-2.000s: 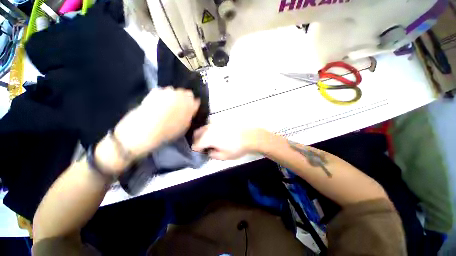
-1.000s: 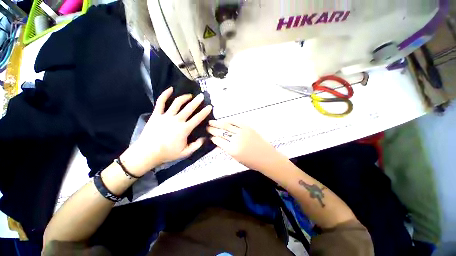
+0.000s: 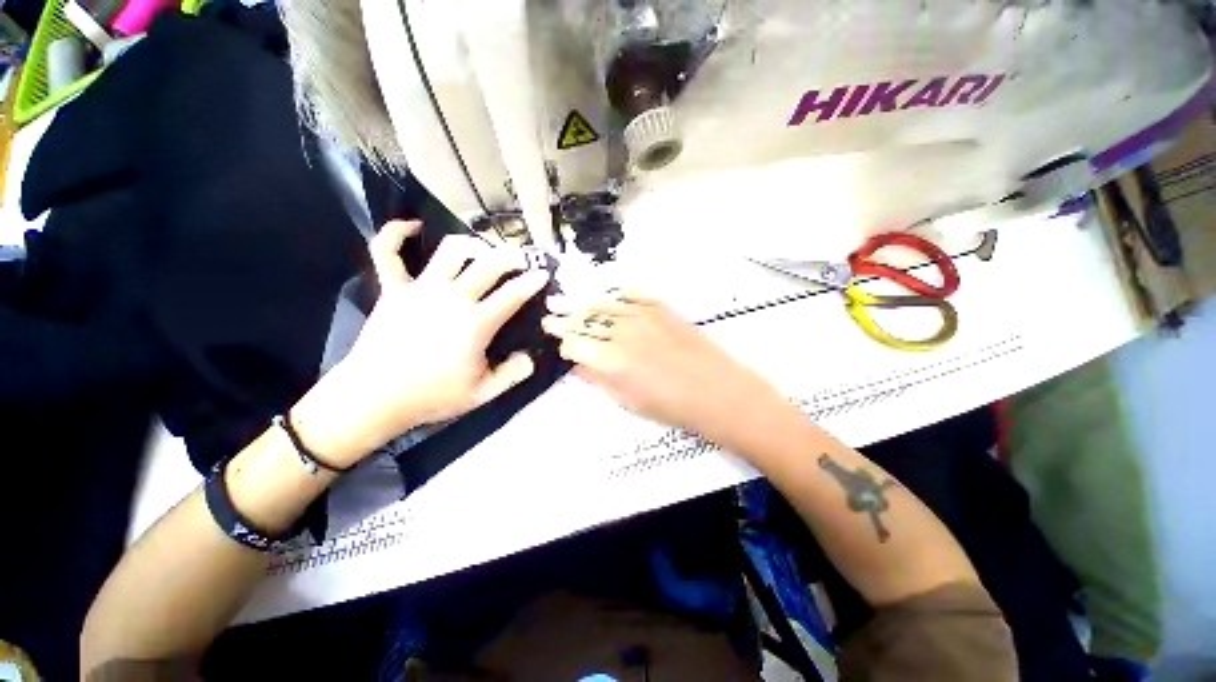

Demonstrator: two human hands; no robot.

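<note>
A large black garment piece [image 3: 187, 200] spreads left of the needle, with a narrower black part running under my left hand to the machine foot. A grey panel [image 3: 363, 496] shows below my left wrist. My left hand [image 3: 447, 327] lies on the black fabric with fingers spread, fingertips close to the presser foot [image 3: 544, 260]. My right hand [image 3: 627, 349] is at the fabric's right edge, its fingertips together on that edge just below the foot. Whether the fingertips pinch the edge is hard to see. The needle itself is not clear.
The white HIKARI sewing machine [image 3: 747, 100] stands across the top. Scissors [image 3: 854, 280] with red and yellow handles lie open-bladed or shut, unclear, right of my right hand. A green basket [image 3: 51, 67] is at upper left. Ruler marks [image 3: 827, 400] run along the table's front edge.
The view has moved closer to the machine head. My left hand went from a blurred, closed pose to spread on the fabric. The grey panel at the front edge shows less, and both hands are nearer the foot.
</note>
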